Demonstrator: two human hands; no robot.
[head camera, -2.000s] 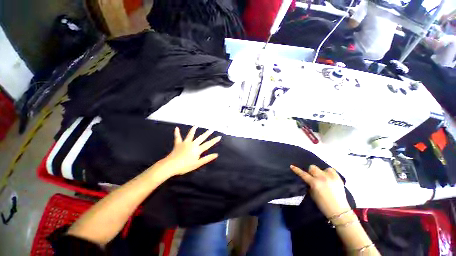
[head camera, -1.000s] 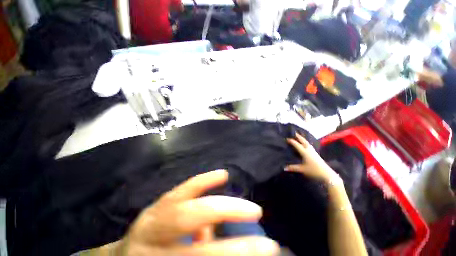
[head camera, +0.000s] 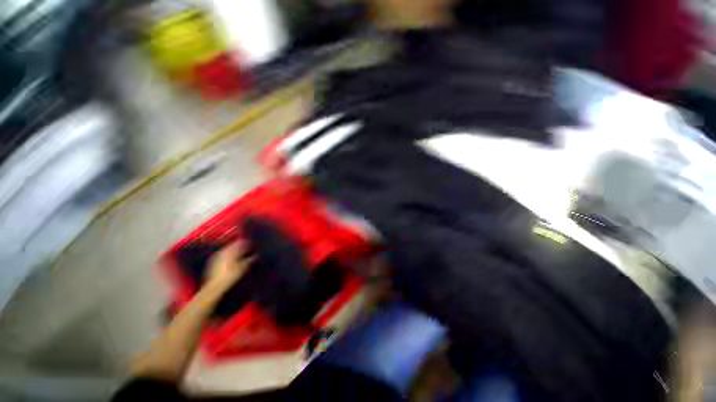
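Observation:
The frame is strongly blurred. My left hand (head camera: 228, 267) is over the red crate (head camera: 259, 339) at the lower left, against black cloth pieces (head camera: 276, 263) in it; whether the fingers grip one is unclear. The large black garment panel (head camera: 487, 243) lies along the table's front, with white stripes (head camera: 322, 145) at its far left end. A skin-coloured blur at the right edge looks like my right arm or hand (head camera: 695, 345), cut off, its fingers not readable. The sewing machine (head camera: 644, 180) is a pale smear at the right.
More black cloth (head camera: 440, 86) is heaped at the table's back left. The white table top (head camera: 487, 153) shows between heap and panel. A yellow line (head camera: 188, 157) runs along the floor at the left. My blue-jeaned lap (head camera: 392, 341) is below. Something dark red (head camera: 652, 39) stands at the upper right.
The view has swung left, bringing the crate into sight and the machine to the right. My left hand has gone from in front of the lap to the crate.

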